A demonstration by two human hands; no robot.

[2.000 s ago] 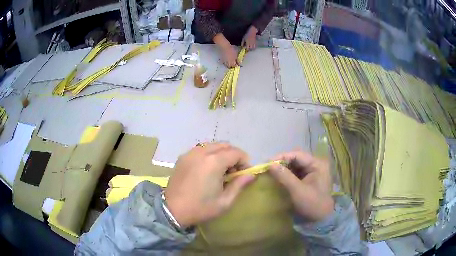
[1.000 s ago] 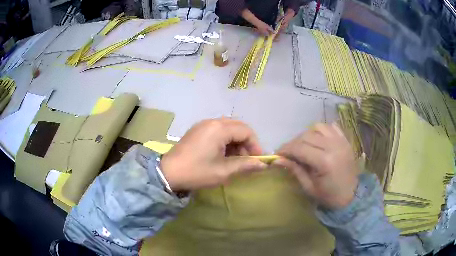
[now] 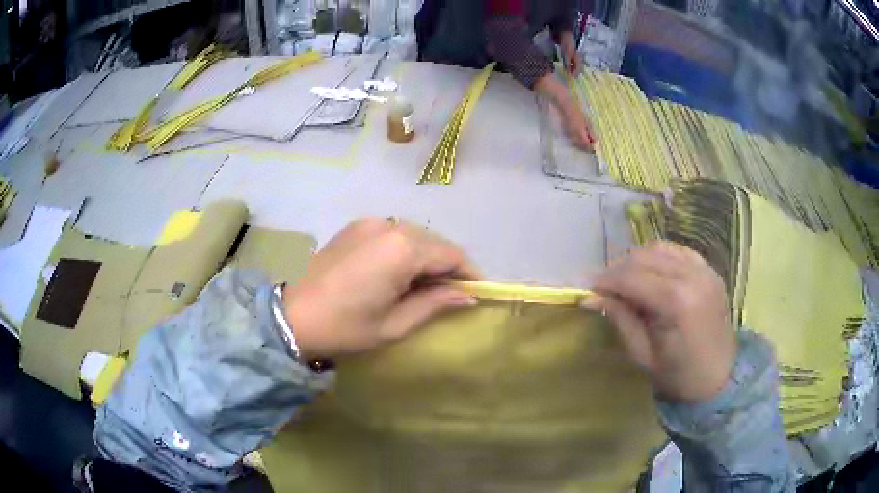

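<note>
A large khaki panel (image 3: 482, 404) lies or hangs in front of me, its lower part cut off by the frame edge. Its far edge is turned into a narrow yellow fold (image 3: 530, 293). My left hand (image 3: 376, 289) pinches the left end of this fold between thumb and fingers. My right hand (image 3: 665, 313) pinches the right end, slightly blurred. The stretch of fold between the hands is exposed and roughly straight. The underside of the panel is hidden.
Khaki panels with dark patches (image 3: 69, 294) lie at left. A thick yellow panel stack (image 3: 805, 298) stands at right, with fanned yellow-edged pieces (image 3: 626, 130) behind. A small amber bottle (image 3: 400, 123) and yellow strips (image 3: 448, 140) lie across the table. A person's hand (image 3: 578, 120) reaches in opposite.
My hands have moved apart along the fold, baring more of its yellow edge. The person opposite has let go of the strips and moved a hand right to the fanned pieces.
</note>
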